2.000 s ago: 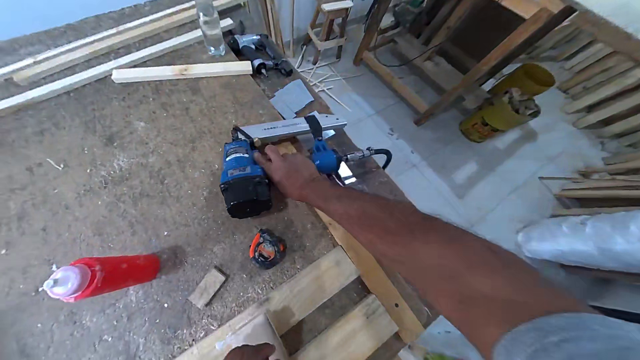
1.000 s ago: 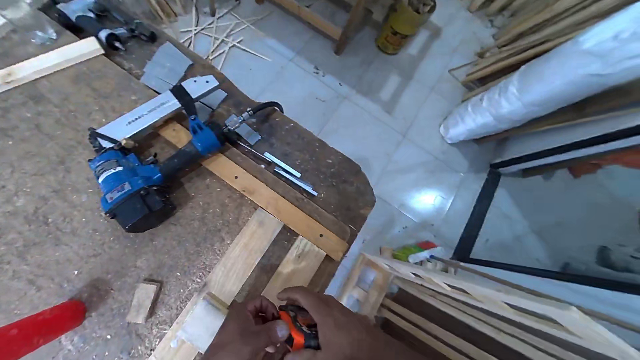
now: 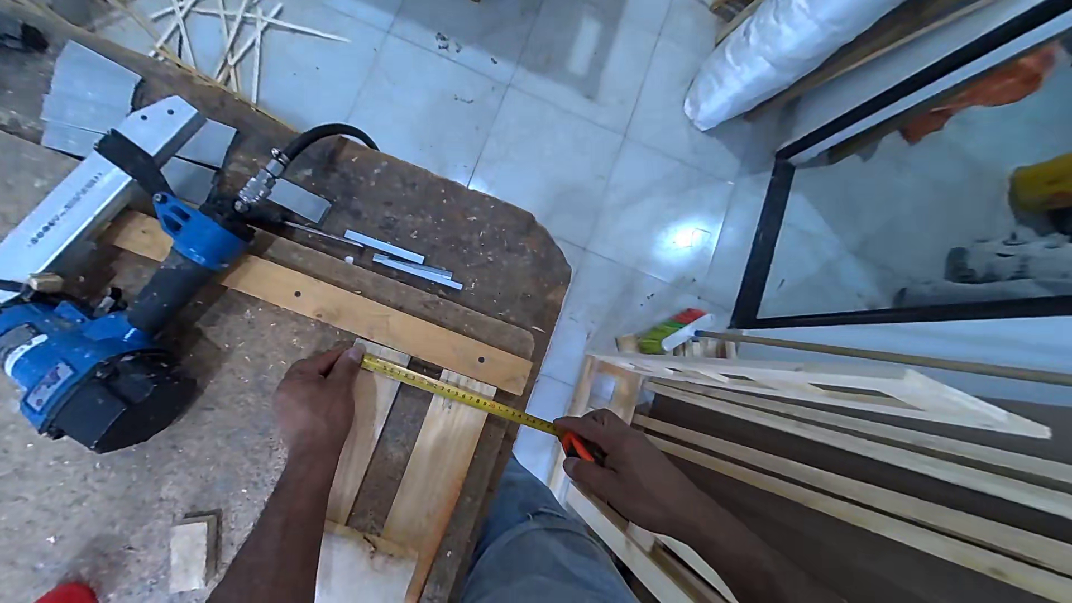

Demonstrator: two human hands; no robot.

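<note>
A yellow tape measure blade lies stretched across the ends of two pale wooden slats. My left hand pinches its free end over the left slat. My right hand grips the orange and black tape measure case just past the bench's right edge. Above the blade, a wooden strip with dark holes runs along the bench. The slats' lower ends meet a light wooden block. At the left lies a blue pneumatic nail gun with a black hose attached.
Metal strips and grey plates lie on the worn wooden bench. A small wood offcut and part of a red object are at lower left. Wooden frames stand at the right, below a black-framed glass pane.
The tape measure lay on the bench two seconds ago, then was in both hands. Now its blade is drawn out between them. The left hand has left the nail gun. The view has shifted right.
</note>
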